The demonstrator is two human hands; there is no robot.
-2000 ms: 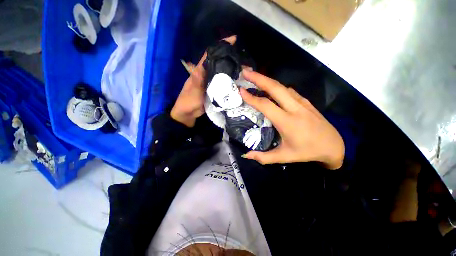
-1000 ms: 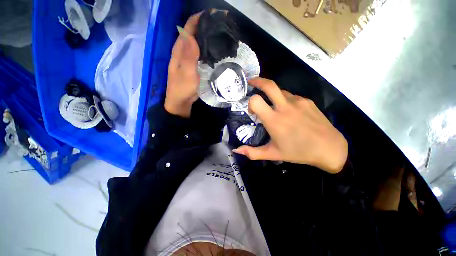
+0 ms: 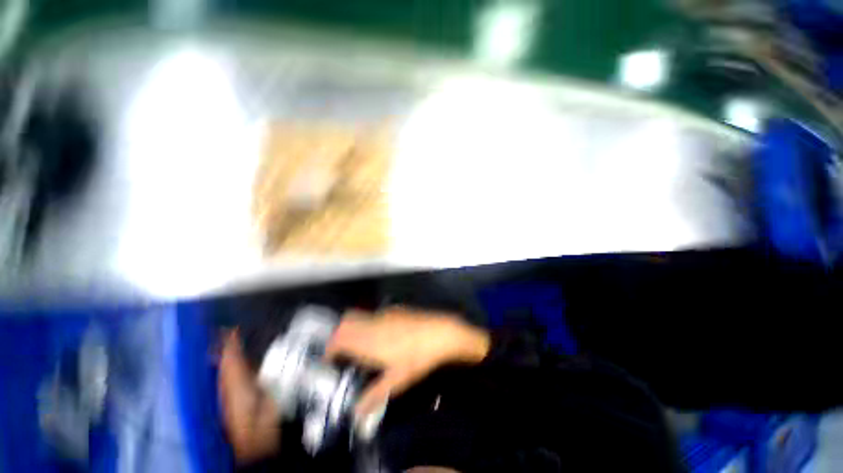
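The frame is strongly blurred. A black-and-white figurine (image 3: pixel 310 379) is held low in the view, over my lap. My right hand (image 3: pixel 407 346) is on its right side, with fingers and thumb around it. My left hand (image 3: pixel 245 402) is at its left side, dim and blurred; its fingertips and exact grip do not show clearly. The white disc and the black hair piece cannot be told apart from the rest of the figurine.
A shiny metal bench (image 3: pixel 555 175) spans the view beyond my hands, with a stained cardboard pad (image 3: pixel 323 189) on it. Green surface (image 3: pixel 370 32) lies behind. The large blue bin (image 3: pixel 189 388) is at the lower left, with pale and dark parts. Blue objects (image 3: pixel 790 189) stand at the right.
The view has swung up, so the bench and cardboard now fill the upper part. The hands and figurine appear lower and further left. The earlier clear face and ribbed disc are now blurred.
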